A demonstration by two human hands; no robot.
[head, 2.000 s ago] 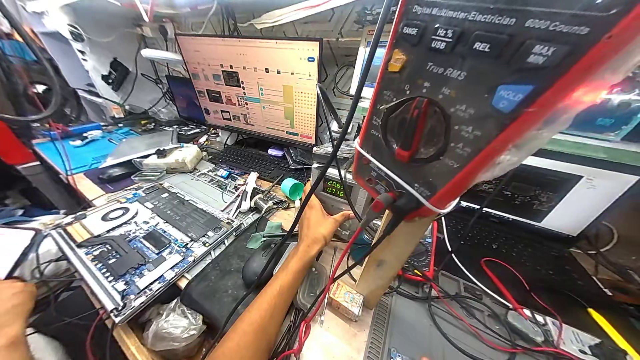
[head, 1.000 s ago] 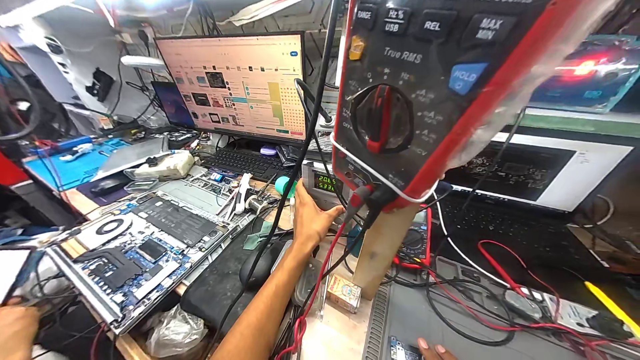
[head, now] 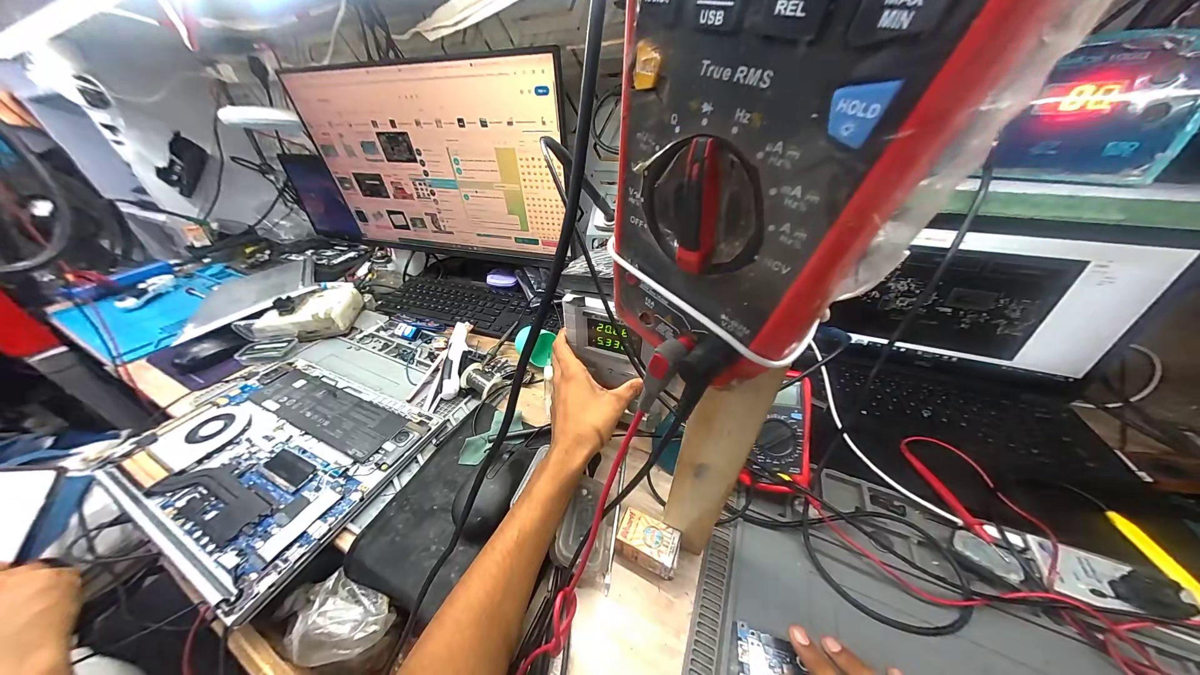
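My left hand (head: 591, 403) reaches to the front of a bench power supply (head: 581, 323) with a lit green display, index finger at its left edge and thumb to the right; what the fingertips touch is hidden. At the bottom edge, only fingertips of my right hand (head: 830, 652) show, beside a small blue circuit board (head: 764, 649) on a grey surface. A red and black digital multimeter (head: 741, 169) hangs close in front, its test leads (head: 614, 469) plugged in. An opened laptop chassis (head: 281, 469) with fan, battery and blue board lies to the left.
Another person's hand (head: 37, 600) is at far left. A monitor (head: 431, 155) and keyboard (head: 450, 305) stand behind. A wooden post (head: 717, 459), a small box (head: 647, 542), a second multimeter (head: 783, 436), tangled cables and a laptop (head: 984, 375) crowd the right side.
Fingertips of my right hand have come into view at the bottom beside the small board. My left hand has stayed at the power supply, whose displayed reading has changed.
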